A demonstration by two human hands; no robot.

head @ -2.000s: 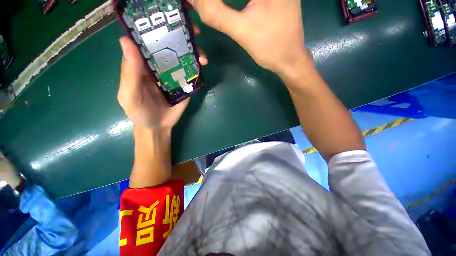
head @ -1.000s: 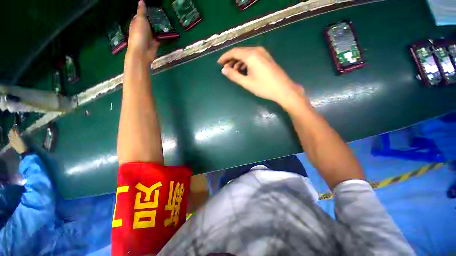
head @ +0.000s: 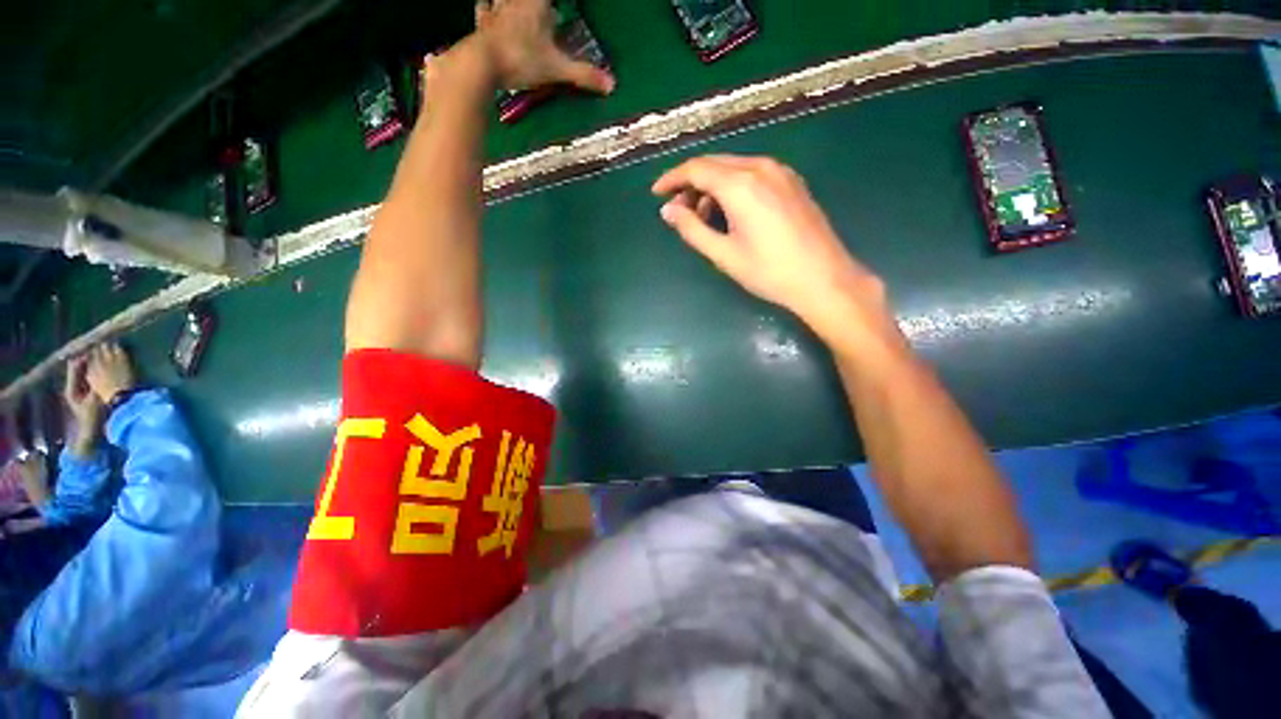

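My left hand (head: 520, 49) is stretched over the conveyor at the top, fingers spread. It partly covers an open-backed phone unit (head: 585, 51) with a dark red rim; whether it touches the unit is unclear. My right hand (head: 745, 218) hovers over the green bench, loosely curled, with thumb and index finger apart and nothing in them. Another phone unit (head: 1017, 176) lies on the bench to its right, its grey shield and green board facing up.
A pale worn rail (head: 674, 127) divides the bench (head: 674, 309) from the conveyor, which carries more spaced phone units (head: 717, 21). Further phone units (head: 1247, 246) stand at the right edge. At left are a white pipe (head: 127, 232) and a neighbouring worker's blue sleeve (head: 162, 457).
The handset held in my left hand two seconds ago is no longer in it. That hand has reached forward over the conveyor and opened. My right hand has come down from the handset, empty.
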